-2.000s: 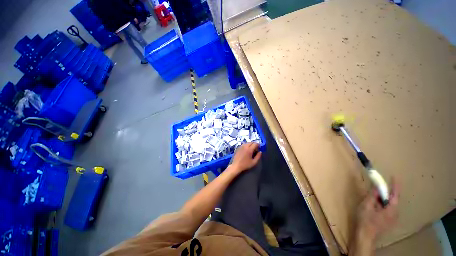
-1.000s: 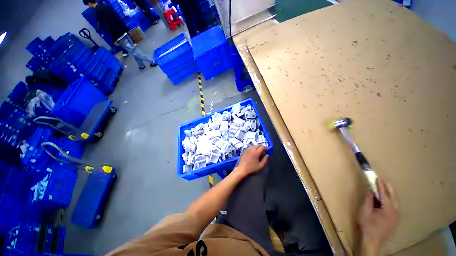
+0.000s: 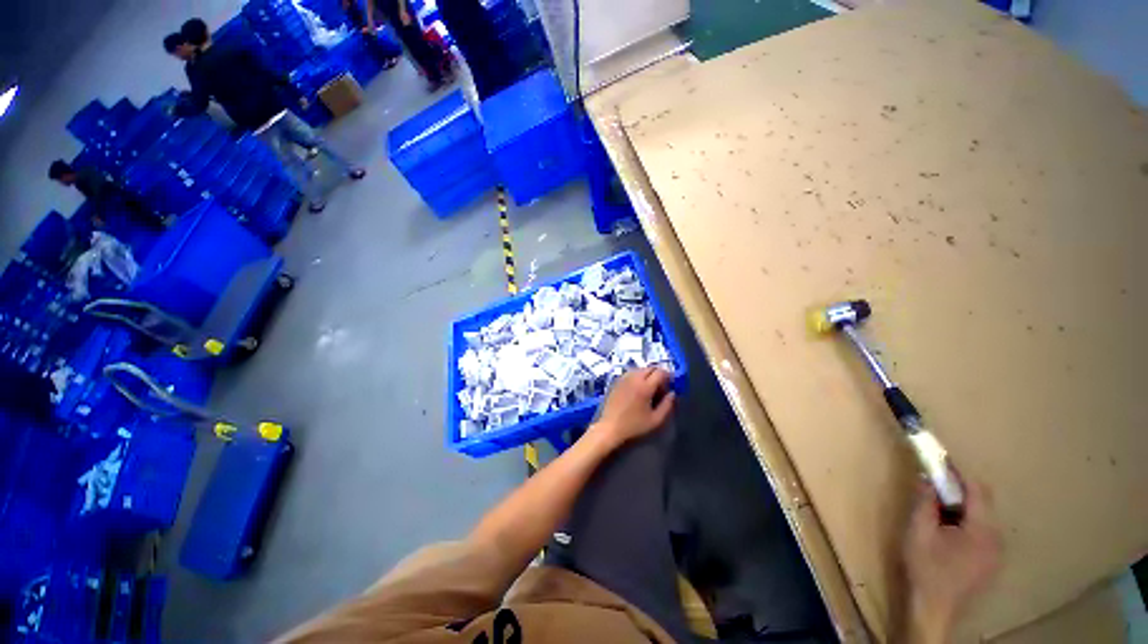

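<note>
The mallet [image 3: 891, 394] is over the cardboard sheet [image 3: 957, 264], its head up and left with a yellow face and a black face. My right hand [image 3: 953, 541], slightly blurred, holds the end of its pale grip. My left hand [image 3: 638, 403] rests at the near right corner of the blue parts tote [image 3: 504, 443], by my knee; its fingertips are bent at the rim and I cannot tell whether they hold anything. White plastic parts [image 3: 541, 359] are heaped in the tote.
The bench edge [image 3: 718, 359] runs between my legs and the cardboard. Blue crates [image 3: 539, 132] stand beyond the tote. Two trolleys [image 3: 237, 497] and stacked blue crates are at the left. A person in dark clothes [image 3: 239, 82] is in the aisle, others behind.
Since the earliest frame the view has shifted a little. The mallet head has turned so its yellow face points left. The person in the aisle has moved, and more people show. My left hand stays at the tote.
</note>
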